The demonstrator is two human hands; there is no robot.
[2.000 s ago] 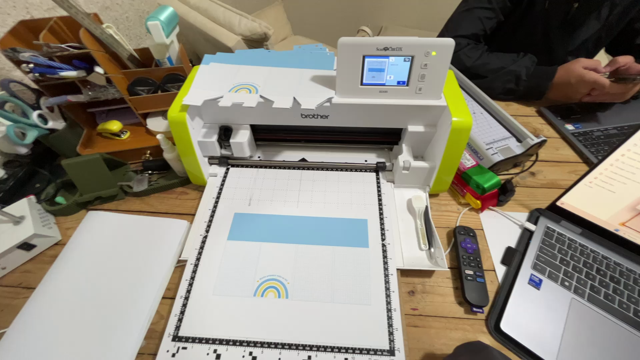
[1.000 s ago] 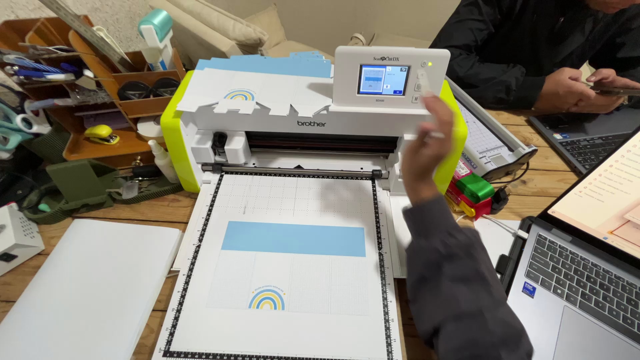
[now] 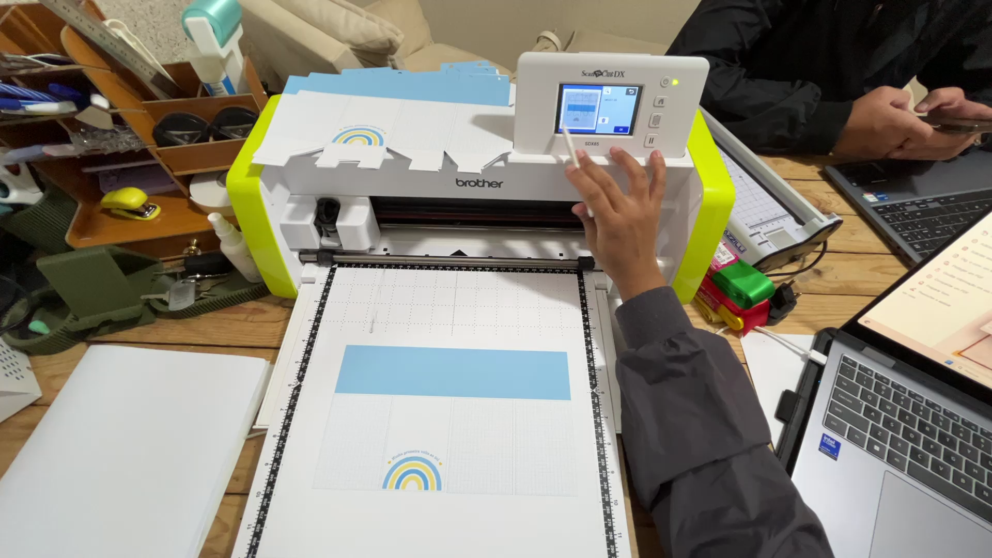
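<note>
My right hand (image 3: 620, 205) holds a thin white stylus (image 3: 570, 147), its tip at the lower left of the touchscreen (image 3: 597, 108) on a Brother ScanNCut cutting machine (image 3: 479, 184). My left hand is out of view. Below the machine's rollers lies a cutting mat (image 3: 442, 527) with black ruled edges. On it is a printed sheet (image 3: 480, 434) with a blue band and a rainbow. Cut white pieces with a rainbow (image 3: 418, 132) and blue pieces (image 3: 403, 84) rest on top of the machine.
White paper (image 3: 132, 449) lies at left, near a wooden organizer (image 3: 170, 221) with a yellow stapler (image 3: 130, 203). On the right are a laptop (image 3: 907, 449), a green ribbon roll (image 3: 742, 282) and a paper trimmer (image 3: 763, 194). A person at back right holds a phone (image 3: 957, 124).
My right hand, absent from the oldest frame, came in beside the control panel and has moved left to the touchscreen. The stylus seen in the tray two seconds ago is now in my hand.
</note>
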